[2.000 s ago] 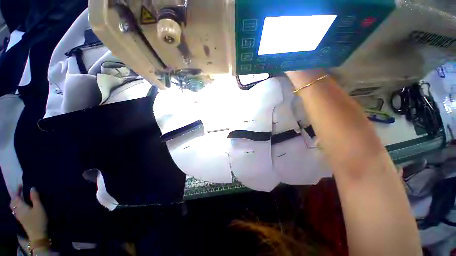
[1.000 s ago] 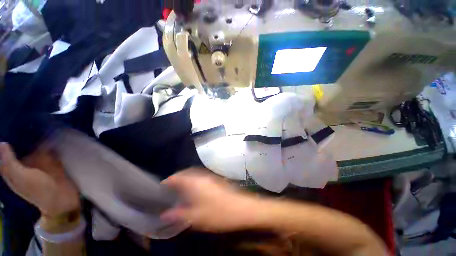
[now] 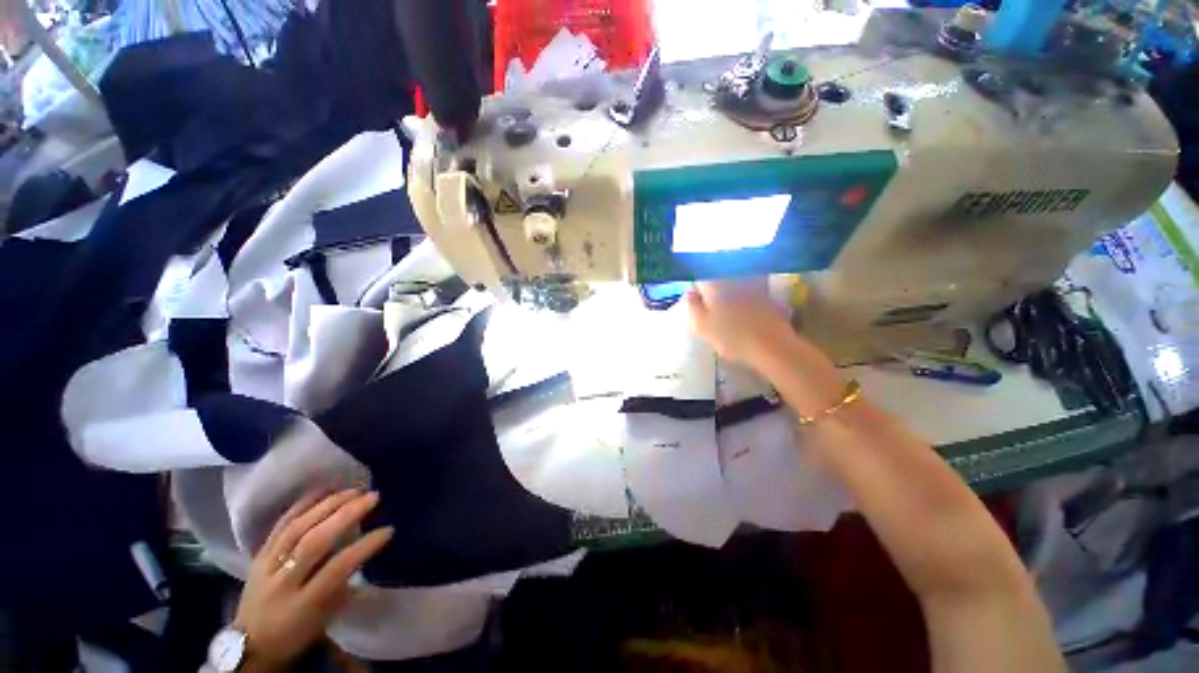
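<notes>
My left hand [image 3: 313, 552], with a ring, lies flat with fingers spread on the pale grey part of a navy garment panel [image 3: 434, 460]. My right hand [image 3: 736, 318] reaches under the sewing machine [image 3: 579, 184] arm, beside the small dark device with a blue-lit edge [image 3: 665, 295]. Its fingertips are washed out by lamp glare, so its grip cannot be told. Pale pieces [image 3: 671, 460] with short dark strips overlap right of the needle. A bulky pale grey bundle [image 3: 322, 335] lies left of the needle. Glare hides the presser foot.
A red basket [image 3: 579, 29] stands behind the machine. A blue pen [image 3: 957, 373] and a black cable bundle [image 3: 1072, 348] lie right on the table, whose green edge [image 3: 1039, 450] runs along the front. Dark cloth is heaped at the left; grey cloth [image 3: 1118, 552] lies lower right.
The grey piece between both hands has come down over the left of the navy panel. My right hand has moved from it to under the machine arm. The view shows more behind the machine.
</notes>
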